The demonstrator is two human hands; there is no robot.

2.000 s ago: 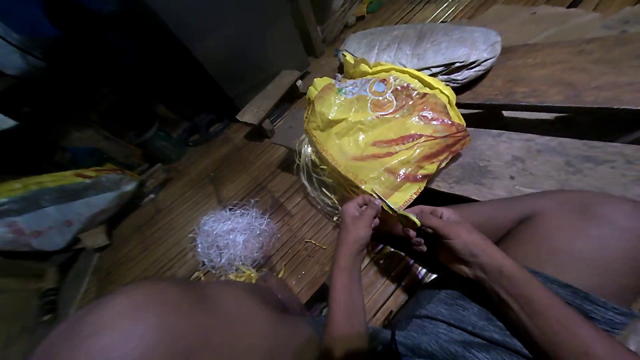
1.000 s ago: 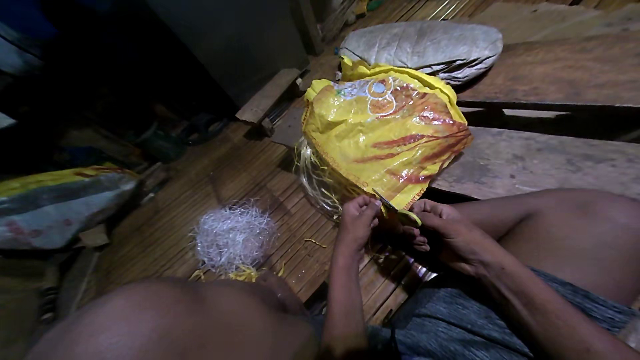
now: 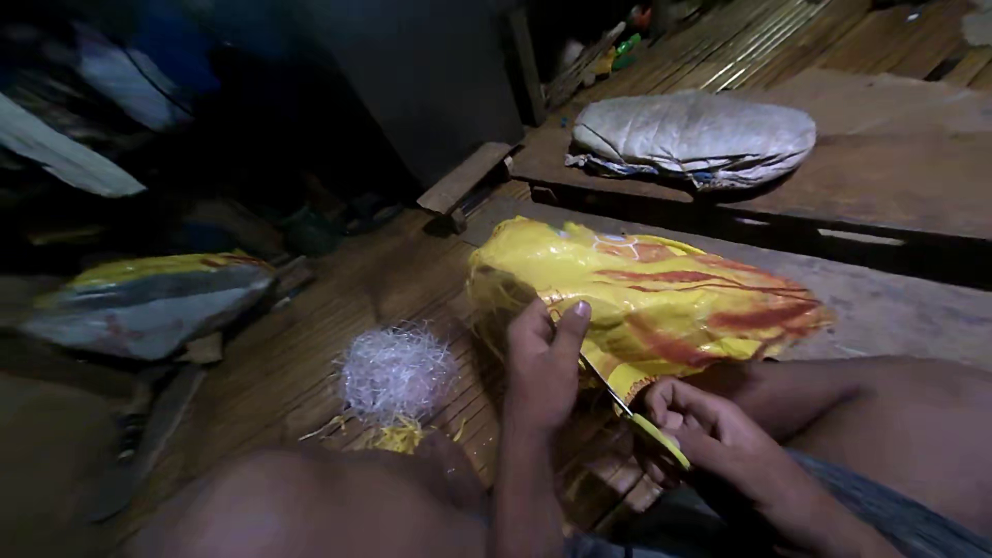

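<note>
A yellow woven plastic sack (image 3: 659, 287) with red streaks lies across the bench edge in front of me. My left hand (image 3: 546, 349) pinches the sack's near edge between thumb and fingers. My right hand (image 3: 690, 426) is closed around the yellow handle of a pair of scissors (image 3: 659, 440), whose blades lie against the sack's edge just right of my left hand. Part of the blades is hidden by the sack. On the slatted floor to the left sits a ball of clear plastic strands (image 3: 397, 373), with yellow shreds (image 3: 401, 435) beside it.
A stuffed pale sack (image 3: 694, 136) rests on the wooden platform (image 3: 891, 182) at the back right. Another filled sack (image 3: 155, 302), grey and yellow, lies at the left. A short wooden board (image 3: 470, 177) juts out near the dark wall. My bare knees flank the work.
The yellow sack has spread lower and further to the right, and its shape has flattened. The scissors' yellow handle shows more plainly below my right fingers.
</note>
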